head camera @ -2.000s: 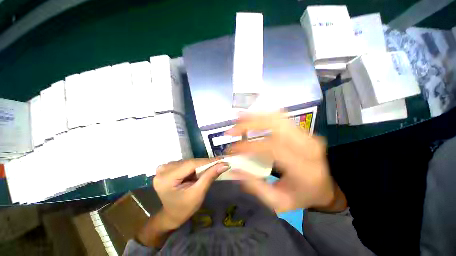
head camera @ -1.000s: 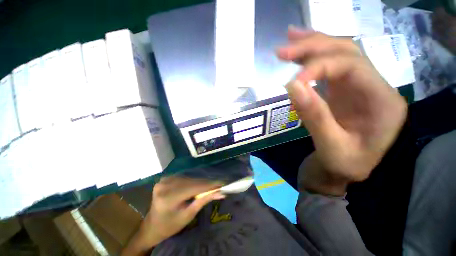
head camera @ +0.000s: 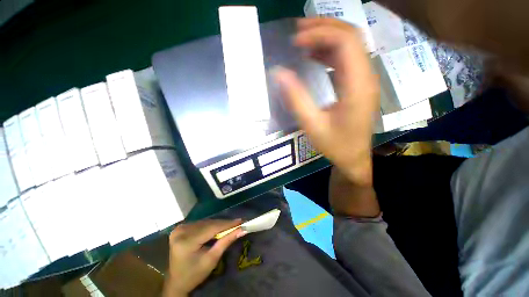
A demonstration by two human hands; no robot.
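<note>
A white product box [head camera: 245,64] lies lengthwise on the grey metal pan of the digital scale [head camera: 197,98]. The scale's front panel with display windows faces me. My left hand [head camera: 200,249] holds a thin pale-yellow and white pad of sticker sheets [head camera: 261,222] between thumb and fingers, in front of my chest. My right hand [head camera: 342,98] is raised over the right side of the pan, blurred, with thumb and fingers apart around no box. Whether a small sticker is on its fingertips cannot be told.
White boxes [head camera: 95,197] stand in rows left of the scale. More white boxes [head camera: 409,75] are stacked at the right, beside shiny bags [head camera: 458,69]. A person leans in at the right. Brown cartons [head camera: 130,272] are below the bench.
My right hand has moved left, nearer the box on the pan. My left hand still holds the pad. The person at the right has come further into view.
</note>
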